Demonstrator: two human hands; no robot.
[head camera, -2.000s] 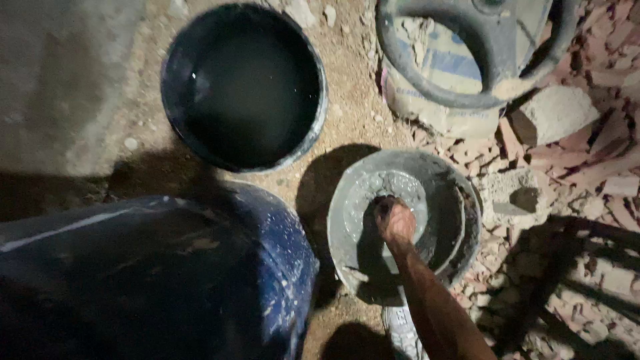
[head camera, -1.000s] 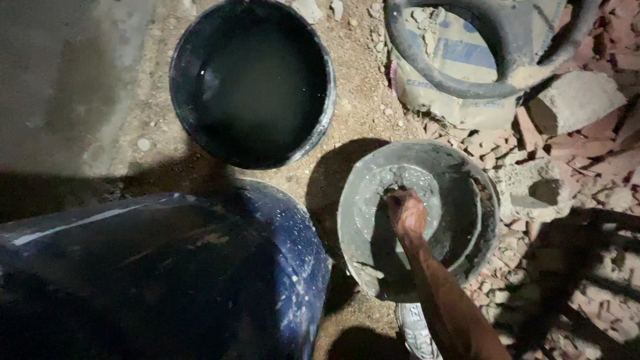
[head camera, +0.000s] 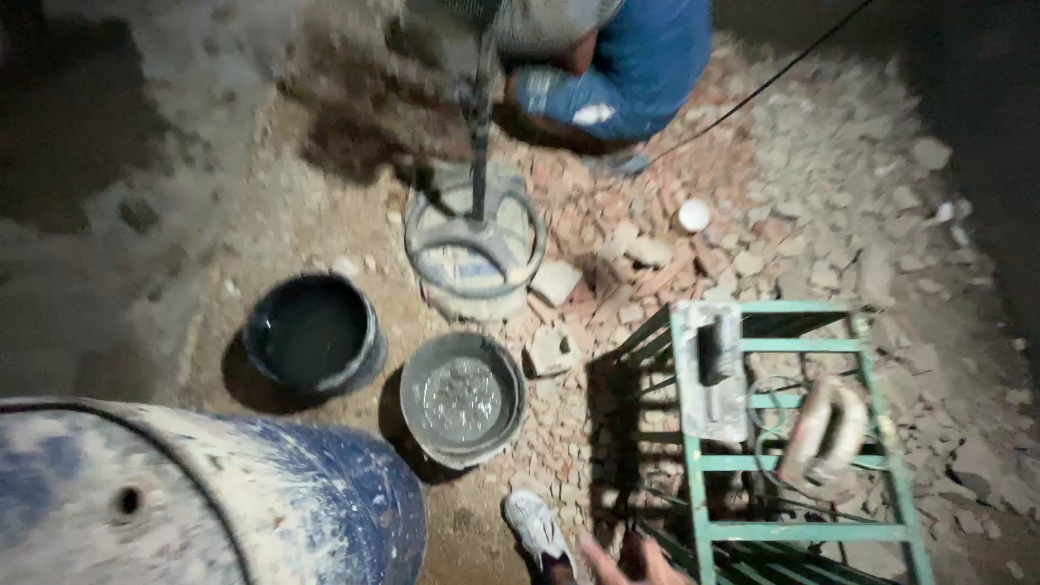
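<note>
Fingers of my right hand (head camera: 630, 562) show at the bottom edge, spread apart and blurred, with nothing seen between them; the rest of the hand is cut off. They are to the right of a white shoe (head camera: 532, 524), below the grey bucket (head camera: 520, 378). Wet grey mix (head camera: 459, 398) with a glistening, lumpy surface lies in that bucket. Left of it stands a black bucket (head camera: 374, 345) of dark liquid. A flat plastering trowel (head camera: 715, 414) with a dark handle rests on a green metal frame (head camera: 804, 532). My left hand is not in view.
A stained blue drum (head camera: 357, 487) fills the lower left. Behind the buckets, a round stand base (head camera: 475, 240) with an upright pole sits on a printed sack (head camera: 479, 305). A co-worker in blue (head camera: 650, 65) crouches at the top. Broken rubble (head camera: 821, 219) and a dark cable (head camera: 756, 93) lie right.
My right hand has come out of the wet mix in the grey bucket and is down at the bottom edge. The view has swung and widened, showing the co-worker and green frame.
</note>
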